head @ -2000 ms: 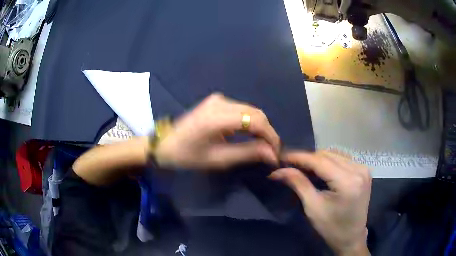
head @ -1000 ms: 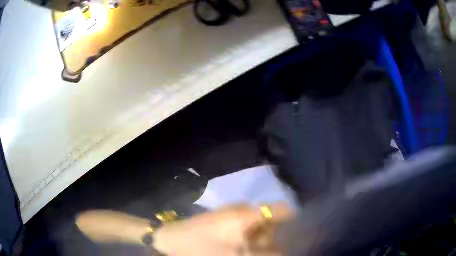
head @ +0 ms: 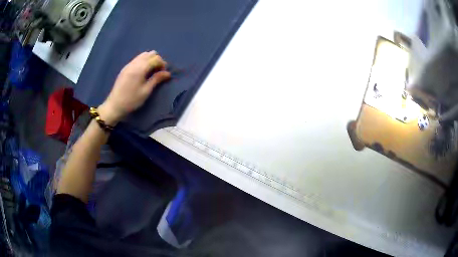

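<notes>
A large dark panel lies over the left part of the white table, its long edge slanting from the top middle down to the table's front edge. My left hand, with a ring and a gold bracelet, rests on this panel with thumb and fingertips close together at the cloth. The image is blurred, and a small dark bit of cloth seems to be at the fingertips. My right hand is not in the picture.
The sewing machine head and its lit yellow-brown bed are at the right. Ruler marks run along the table's front edge. A red object and a grey machine part are at the left.
The view has swung back from the lap to the table. The white piece seen beside my left hand is gone from view. My left hand is now on the dark panel; my right hand has left the picture.
</notes>
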